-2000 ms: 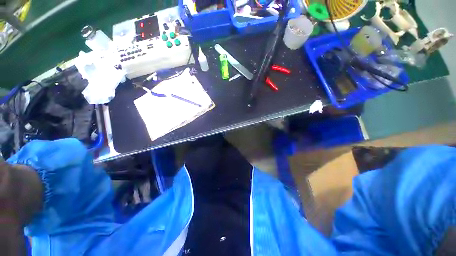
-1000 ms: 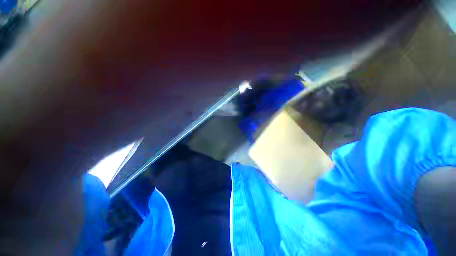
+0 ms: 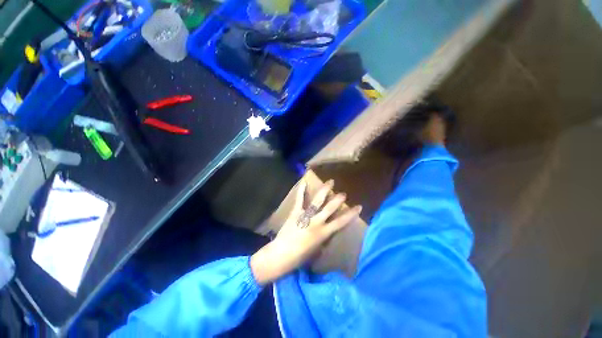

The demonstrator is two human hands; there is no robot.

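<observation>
A large open brown carton (image 3: 389,115) stands at the right of the bench. My left hand (image 3: 300,234) lies palm down with spread fingers on a carton flap near my lap and holds nothing visible. A dark patterned spot shows at its finger bases. My right hand (image 3: 434,130) reaches into the carton among dark, blurred items (image 3: 404,129). Its fingers are hidden there, so any grip cannot be told.
On the black bench mat are red handles (image 3: 168,113), a green-handled tool (image 3: 98,142), a long black stick (image 3: 119,112), a paper sheet (image 3: 72,234) with a pen, and a translucent cup (image 3: 166,34). A blue bin (image 3: 274,105) sits at the bench edge.
The view has swung right towards the carton. The large dark blur over the bench is gone. My left hand now shows on the flap, and my right arm now reaches forward into the carton.
</observation>
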